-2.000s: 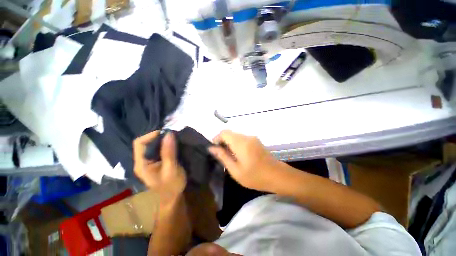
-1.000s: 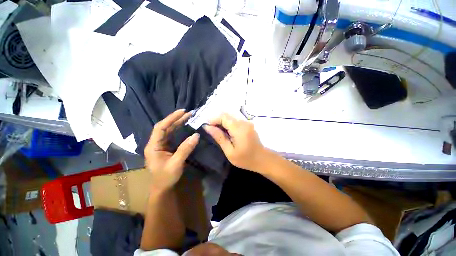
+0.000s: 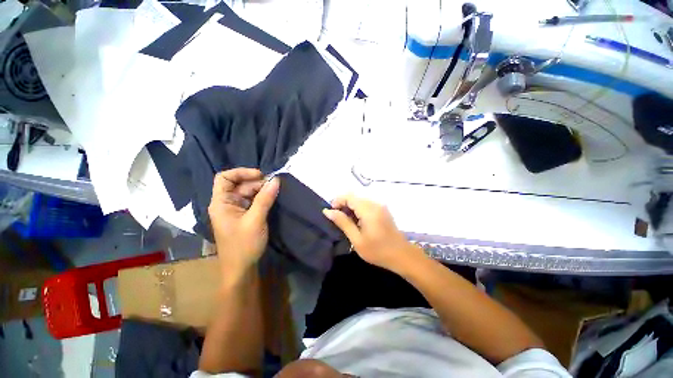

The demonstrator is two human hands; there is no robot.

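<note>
A dark grey garment panel (image 3: 262,111) lies on the table left of the sewing machine, with its near part hanging over the front edge. A thin whitish seam line runs along its right side. My left hand (image 3: 242,210) pinches the seam edge between thumb and fingers. My right hand (image 3: 369,227) pinches the panel's edge further right, and the cloth is spread between the hands. The fingers partly hide the gripped edges.
The white sewing machine (image 3: 546,70) stands at the right, with thread snips (image 3: 478,137) and a black flat pad (image 3: 539,142) on its bed. White paper patterns (image 3: 96,111) lie at the left. A red stool (image 3: 70,303) and cardboard box (image 3: 166,294) are below.
My right hand has moved right and slightly down with the cloth edge, away from my left hand. My left hand has closed on the seam. The cloth between them is spread wider.
</note>
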